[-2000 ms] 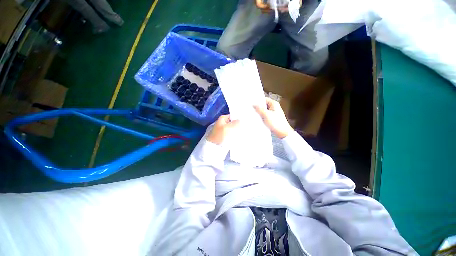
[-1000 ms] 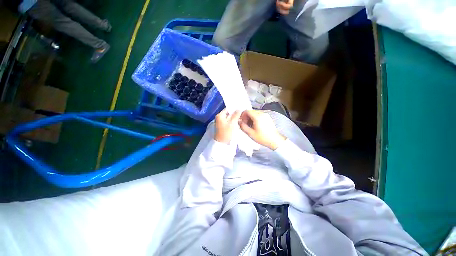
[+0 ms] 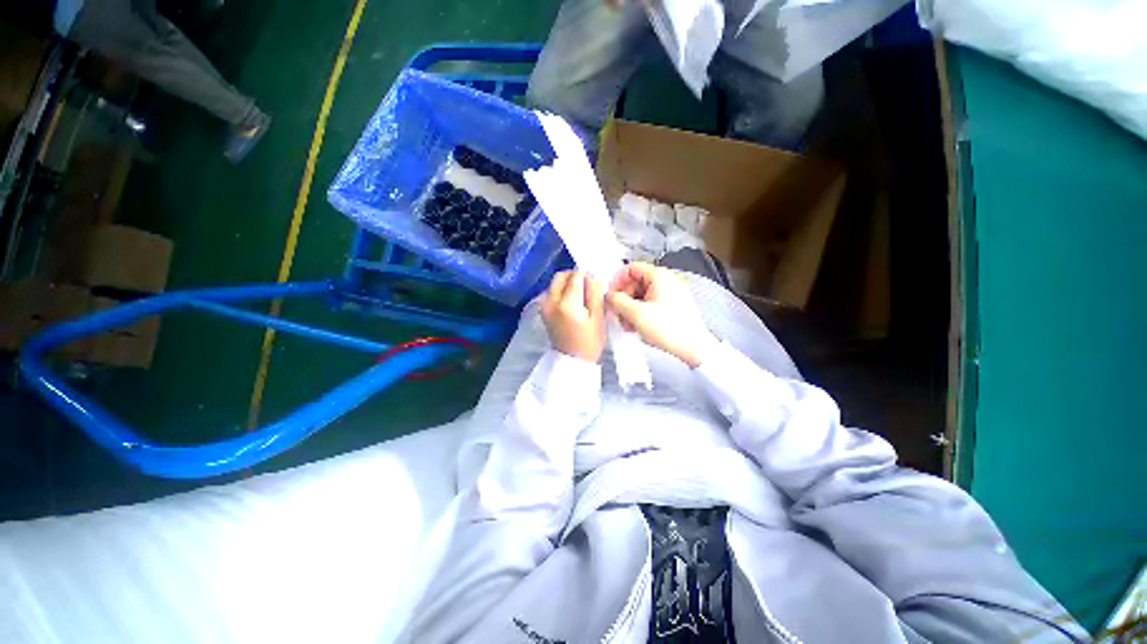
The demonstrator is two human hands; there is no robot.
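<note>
A white foam sheet [image 3: 576, 201], long and gathered narrow in the middle, stands out above and below my hands over my lap. My left hand [image 3: 575, 315] is closed on its left side. My right hand [image 3: 657, 310] pinches it from the right, close beside the left. Whether a black part is inside the foam cannot be seen. The blue crate [image 3: 377, 157] with its shiny liner holds rows of black parts [image 3: 472, 224] around a pale divider. The open carton [image 3: 774, 208] holds several white wrapped parts [image 3: 654, 224].
A blue trolley handle [image 3: 208, 455] with a red ring [image 3: 428, 357] is at the left. A large white foam mass [image 3: 227, 554] lies beside my leg. The green workbench [image 3: 1057, 327] is at the right. A person opposite holds white foam; another person's leg shows at the upper left.
The foam has gone from broad and flat to narrow and gathered, and my hands have moved closer together. The carton's wrapped parts show more clearly. The person opposite has white foam lower in view.
</note>
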